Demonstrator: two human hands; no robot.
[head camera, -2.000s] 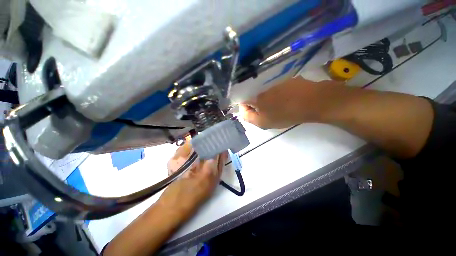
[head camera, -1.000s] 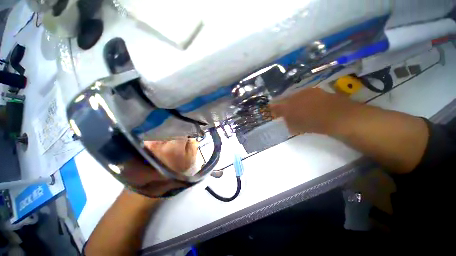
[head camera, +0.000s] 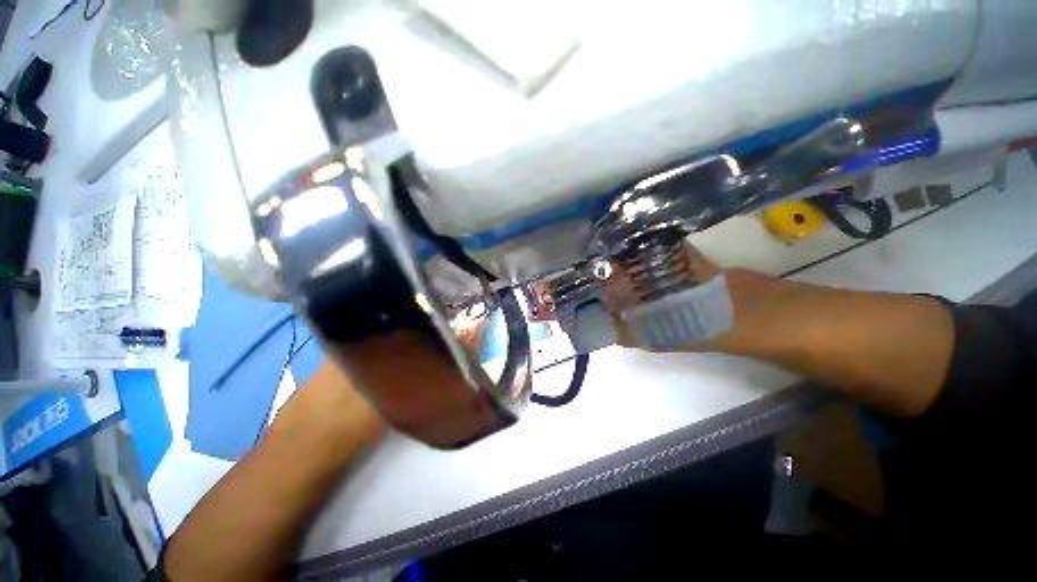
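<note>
The white sewing machine head (head camera: 682, 91) fills the top of the view. My left hand (head camera: 469, 323) is mostly hidden behind the big shiny metal guard (head camera: 387, 307); a little skin shows at the needle area, beside a bit of light-blue fabric (head camera: 496, 343). My right hand (head camera: 711, 279) is partly hidden behind the grey ribbed tension knob (head camera: 688, 316), right of the needle; its fingers cannot be made out. A dark cord (head camera: 574, 381) curls on the white table below the needle area.
Light-blue cut panels (head camera: 233, 364) lie at left, one with a dark strip. Printed paper (head camera: 97, 262) lies further left. A yellow disc (head camera: 793, 221) and black-handled shears (head camera: 864, 214) lie at right. The table's grey edge (head camera: 546, 491) runs along the front.
The view has shifted, showing more panels and paper at left. My left hand has moved behind the metal guard. The dark cord shows less of its length, and the light-blue strip end no longer hangs visibly.
</note>
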